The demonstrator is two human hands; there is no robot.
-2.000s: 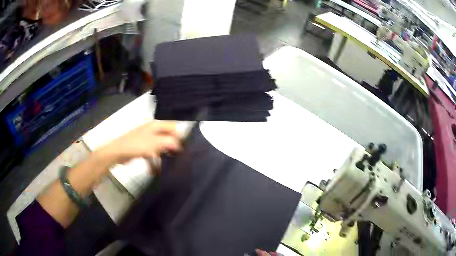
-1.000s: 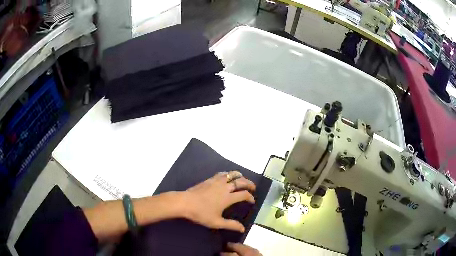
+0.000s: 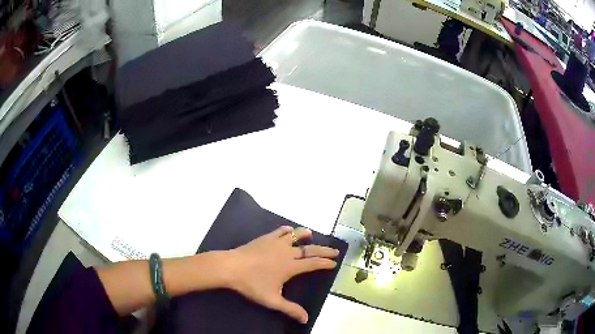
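Observation:
A dark fabric panel point(image 3: 241, 222) lies on the white table in front of me, its right edge beside the needle plate. My left hand point(image 3: 274, 271) rests flat on the panel with fingers spread, pointing at the presser foot point(image 3: 377, 253). The fingertips are near the panel's right edge, a little left of the foot. The cream sewing machine point(image 3: 443, 209) stands at the right, its lamp lighting the needle area. Black strips point(image 3: 464, 287) lie on the bed right of the needle. My right hand is not in view.
A thick stack of dark panels point(image 3: 196, 85) sits at the table's far left corner. A translucent white bin point(image 3: 404, 85) is behind the table. A blue crate point(image 3: 39, 169) is at left. A red surface point(image 3: 554, 117) with a dark cone point(image 3: 574, 81) is at right.
My left hand has spread its fingers on the panel, closer to its right edge. My right hand's fingers, seen earlier at the bottom, have left the picture. The view has shifted slightly.

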